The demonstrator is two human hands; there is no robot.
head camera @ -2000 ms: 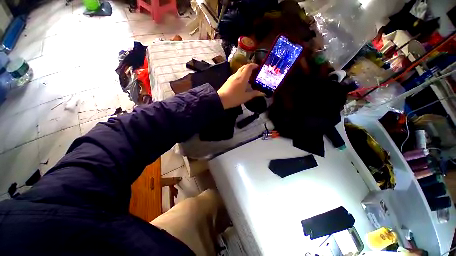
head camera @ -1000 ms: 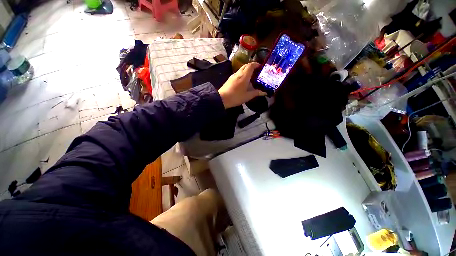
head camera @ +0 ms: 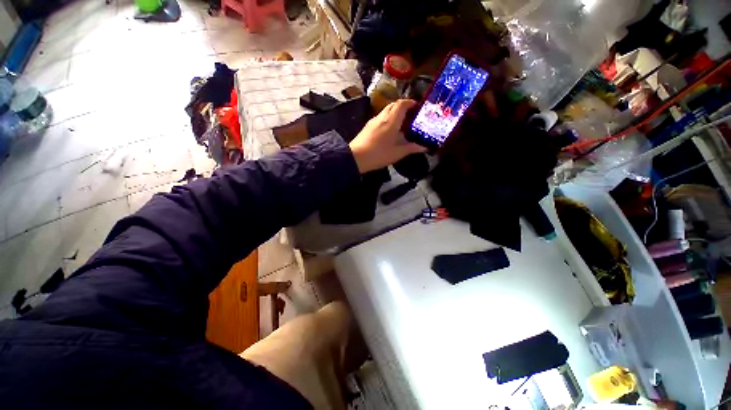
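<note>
My left hand (head camera: 385,140) reaches in from the lower left in a dark sleeve. It holds the smartphone (head camera: 449,104) by its lower left edge, thumb and fingers at the side. The phone is tilted, with its lit blue and pink screen facing me, over the dark cloth pile (head camera: 501,172). Dark cut pieces lie singly on the white table, one near the pile (head camera: 470,265) and one near the machine parts (head camera: 526,356). Small red-orange-tipped snips (head camera: 434,214) lie at the table's edge by the pile. My right hand cannot be made out.
A red-lidded jar (head camera: 391,76) stands left of the phone. Dark folded pieces (head camera: 337,116) lie on the checked cover (head camera: 280,84). Thread spools (head camera: 669,264) line the right. A yellow item (head camera: 611,383) is at lower right. A wooden stool (head camera: 234,308) stands beside my leg.
</note>
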